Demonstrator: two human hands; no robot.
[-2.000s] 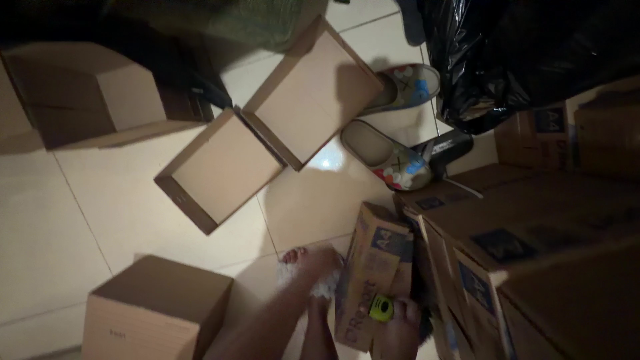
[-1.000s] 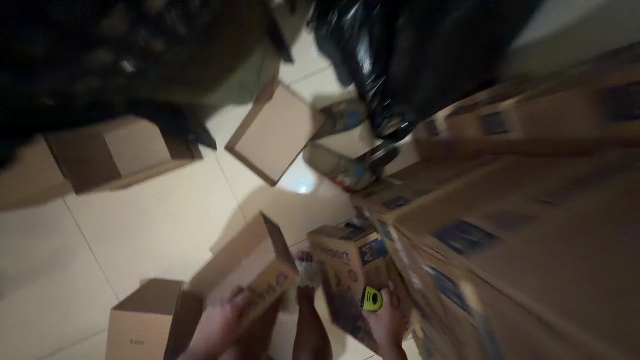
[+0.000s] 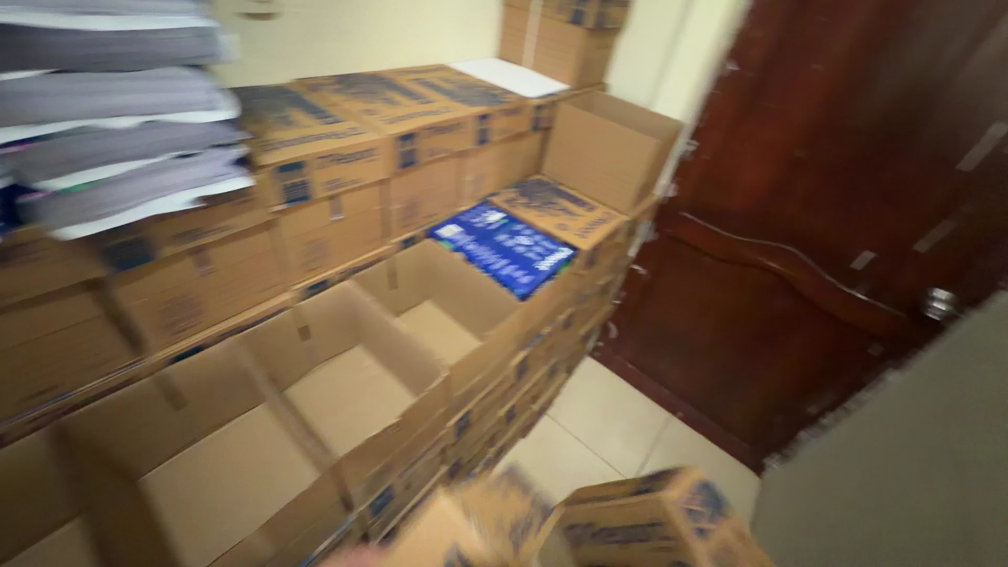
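Note:
A sliver of my left hand (image 3: 356, 556), blurred, shows at the bottom edge against a cardboard paper box (image 3: 449, 529) and appears to hold it. Beside that box, to the right, is another printed cardboard box (image 3: 630, 531), tilted and partly cut off by the lower edge. My right hand is out of view, so its hold on this box cannot be seen. Beyond them, several open cardboard boxes stand in a row, their bare bottoms showing, among them a nearer one (image 3: 228, 472) and a farther one (image 3: 441, 327). A blue printed package (image 3: 508, 248) lies past the row.
Closed cartons (image 3: 331, 169) are stacked along the wall, with paper bundles (image 3: 134, 102) piled at the left. An upturned-looking plain box (image 3: 602, 150) stands at the far corner. A dark red wooden door (image 3: 803, 236) is at the right, above pale floor tiles (image 3: 591, 433).
The view has swung up from the floor to the stacked boxes and door. One second ago both hands were at two boxes low down; now only part of my left hand shows.

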